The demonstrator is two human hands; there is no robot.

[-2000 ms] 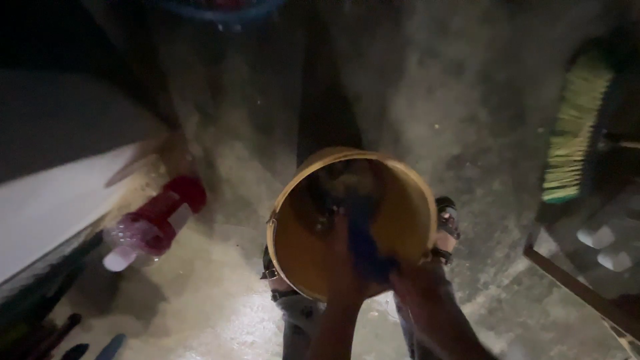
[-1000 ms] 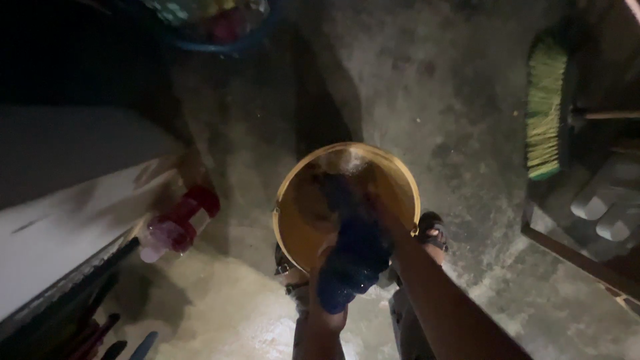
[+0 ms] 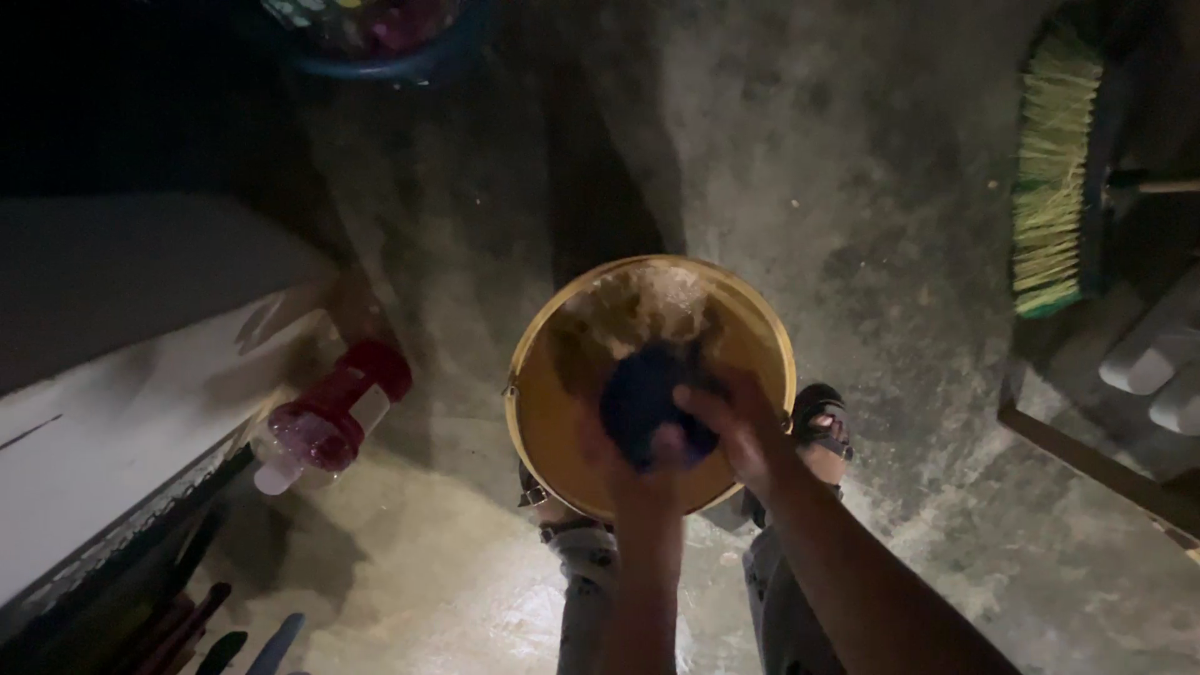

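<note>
A yellow bucket (image 3: 553,431) with a wire-handle joint at its rim stands on the floor between my sandaled feet. Inside its opening, a dark blue, wet-looking cloth (image 3: 647,398) is bunched between my two hands. My left hand (image 3: 637,459) is blurred and grips the cloth from the left and below. From the right, my right hand (image 3: 736,422) presses its thumb and fingers on the same cloth. Beneath it, the bucket's bottom is dim, with a pale patch near the far wall.
A red bottle (image 3: 342,408) with a clear end lies or stands at the left beside a white panel (image 3: 122,422). A blue basin (image 3: 375,67) holding clothes-like items is at the top. On the right are a broom head (image 3: 1057,178), pale containers (image 3: 1148,347) and a frame edge (image 3: 1087,459).
The blue cloth, stretched long and hanging over the near rim a second ago, is now gathered into a compact bundle within the bucket's opening. Both hands have moved closer together around it.
</note>
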